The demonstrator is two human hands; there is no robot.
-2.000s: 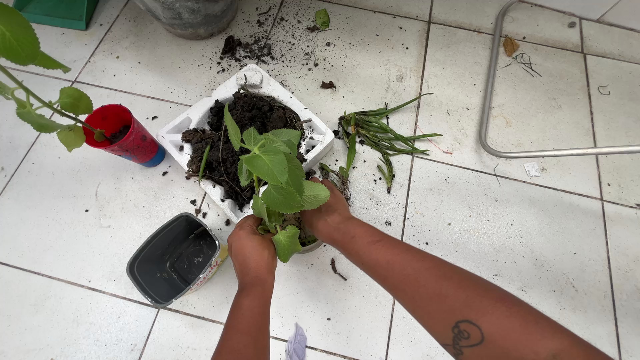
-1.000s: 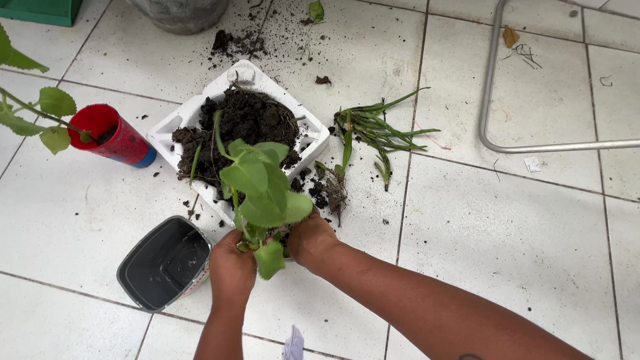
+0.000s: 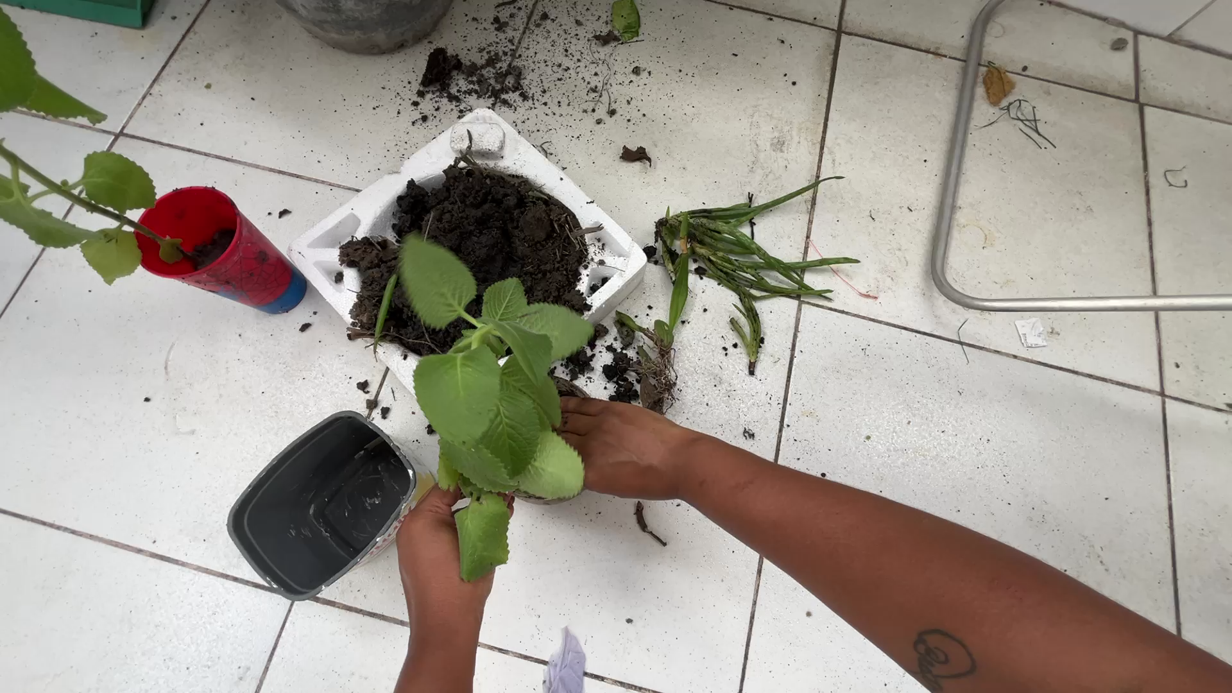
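A leafy green plant [image 3: 500, 385] stands in a small pot [image 3: 553, 496], which its leaves mostly cover. My left hand [image 3: 443, 549] is at the near left side of the plant, its fingers partly hidden under the leaves. On the right, my right hand [image 3: 626, 448] reaches in at the pot's rim with its fingertips out of sight under the leaves; whether it grips anything cannot be seen. Just beyond the plant lies a white foam tray [image 3: 616, 274] heaped with dark soil [image 3: 510, 231]. An empty dark grey plastic container [image 3: 322, 505] is beside my left hand.
A red and blue cup [image 3: 231, 255] holding a cutting leans at the left. Pulled-up strappy plants [image 3: 741, 250] lie right of the tray. A metal tube frame [image 3: 948, 221] rests at the right, a grey pot [image 3: 371, 19] at the back. Loose soil [image 3: 481, 82] is scattered on the tiles.
The plant's stems and leaves have shifted between the hands. My right hand has its fingers in under the leaves at the pot, where earlier it was more around the side.
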